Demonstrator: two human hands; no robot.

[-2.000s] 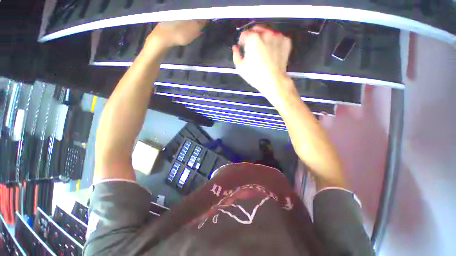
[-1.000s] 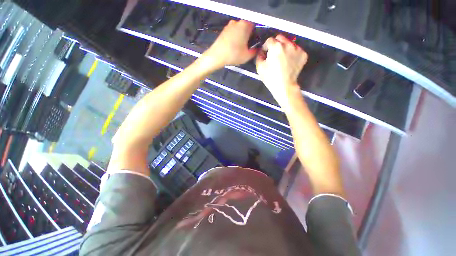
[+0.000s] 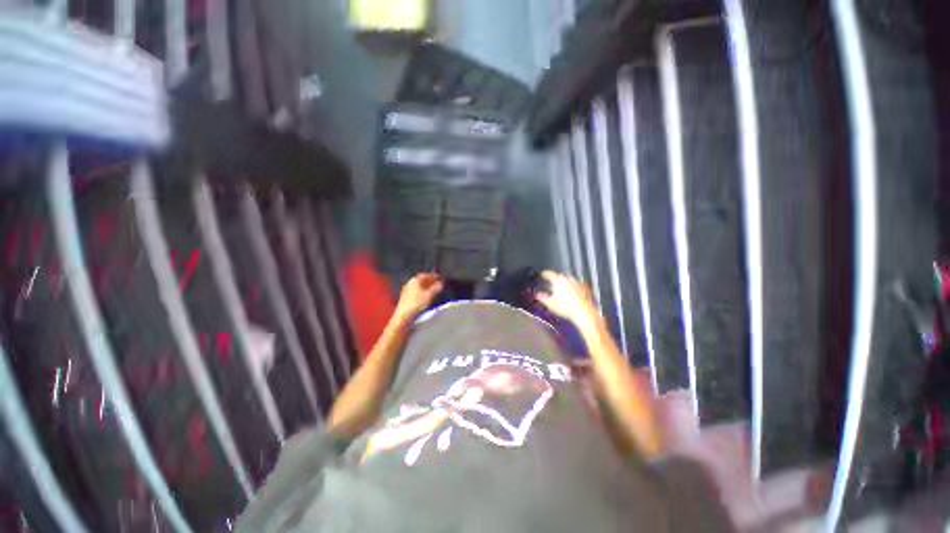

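Observation:
My left hand (image 3: 420, 294) is low in front of my body at the near edge of the dark compartment tray (image 3: 443, 213). My right hand (image 3: 565, 295) is lowered too, just right of the tray's near corner. Both hands are small and blurred, and I cannot tell whether they hold anything. The tray's far pockets hold rows of pale-edged small units (image 3: 448, 160). Its near pockets look dark.
Rack shelves with white front edges (image 3: 750, 208) rise on the right. More rack shelves (image 3: 172, 302) with red points stand on the left. Another dark tray (image 3: 458, 78) lies beyond the first one, and a yellow box (image 3: 390, 15) is at the top. An orange-red thing (image 3: 367, 302) is beside my left forearm.
Both hands have left the shelf at the top and come down in front of my body. The view has turned to the aisle, with the tray now at its middle.

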